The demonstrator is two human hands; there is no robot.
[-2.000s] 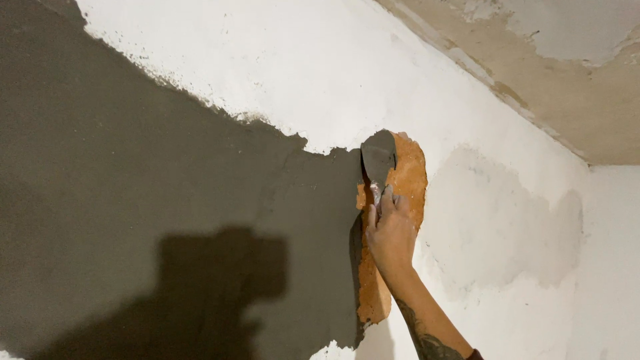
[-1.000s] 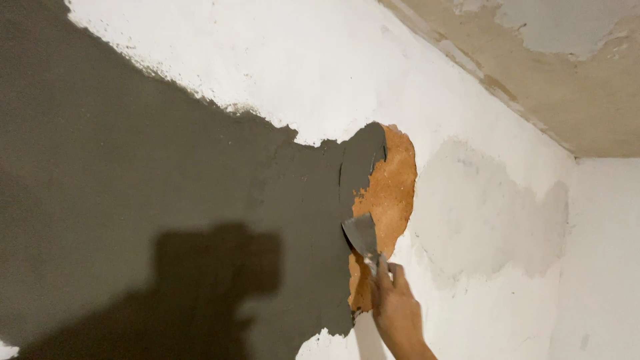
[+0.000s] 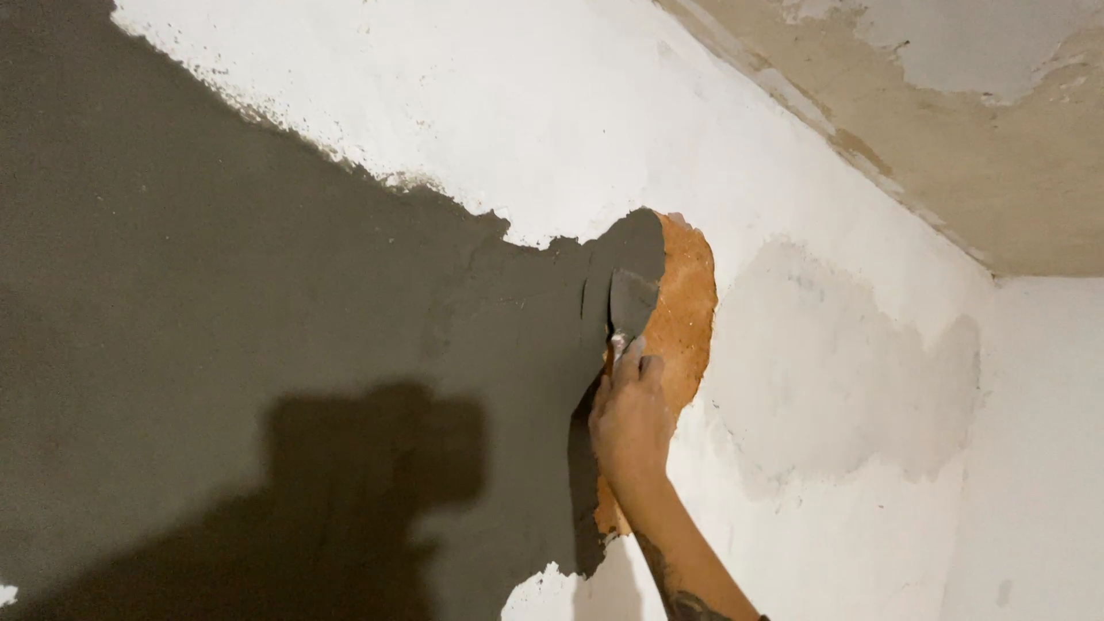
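Observation:
My right hand (image 3: 634,418) grips the handle of a putty knife (image 3: 632,304), its blade pointing up and lying against wet grey plaster (image 3: 483,319) on the wall. The blade is coated with the same grey material. Just right of it shows a strip of bare orange-brown wall (image 3: 690,302), part of which my hand and wrist cover. Thin ridges mark the plaster left of the blade. My left hand is out of the frame.
White painted wall (image 3: 552,112) surrounds the plaster above and to the right, with a pale grey patch (image 3: 845,371) on it. A beige ceiling (image 3: 975,164) meets the wall at upper right. A dark shadow (image 3: 345,517) falls across the lower left.
My right hand and the putty knife went down along the orange-brown strip, then came back up. Grey plaster now covers more of the strip's upper left part than two seconds ago.

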